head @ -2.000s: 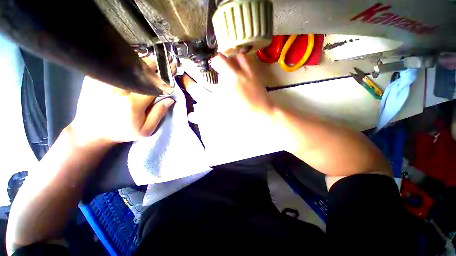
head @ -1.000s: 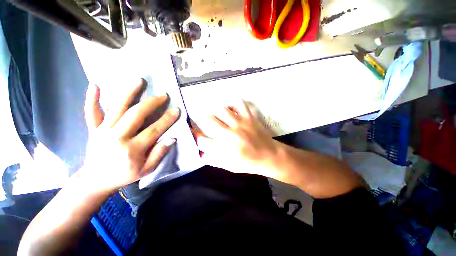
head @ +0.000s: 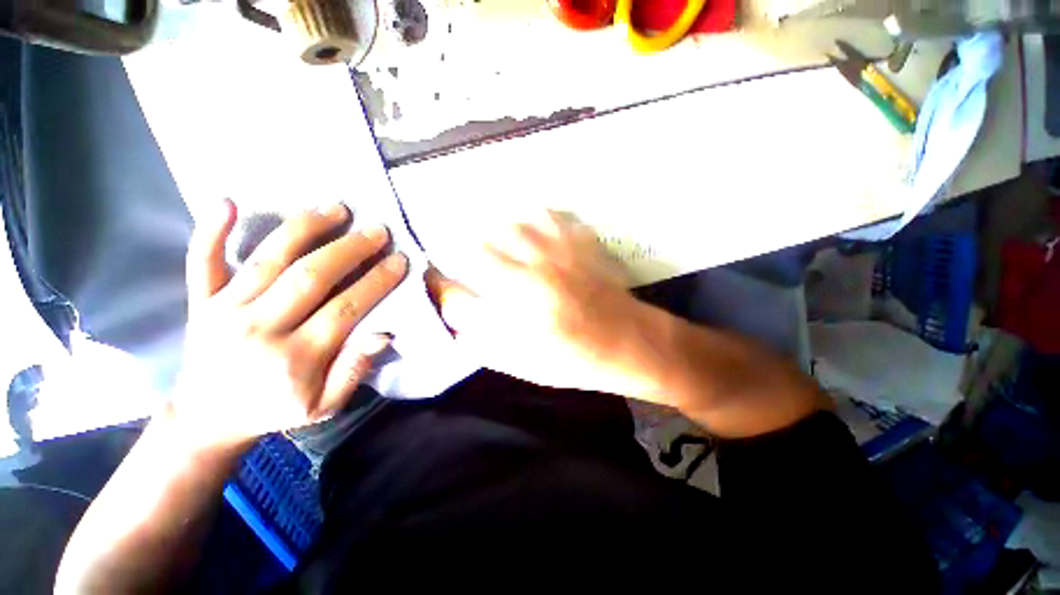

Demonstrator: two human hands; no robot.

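A pale, glare-whitened fabric panel [head: 273, 128] lies on the machine table and runs from the machine parts at the top left to the front edge. My left hand [head: 296, 320] lies flat on it with fingers spread. My right hand [head: 546, 302] is at the panel's right edge, blurred and whitened by glare; its thumb is at or under that edge, and whether it grips cannot be told. Part of the machine, a ribbed knob [head: 329, 29], shows at the top edge.
Red and yellow scissor handles [head: 663, 21] are cut off at the top. Green-yellow snips [head: 886, 95] and a pale blue scrap [head: 951, 128] lie at the table's right. Dark cloth [head: 105, 174] is at the left. Blue crates [head: 277, 494] stand below; someone's red clothing shows far right.
The view has shifted down, away from the machine head. Since two seconds ago my left hand has left the needle area and opened flat on the panel; my right hand has left the knob area.
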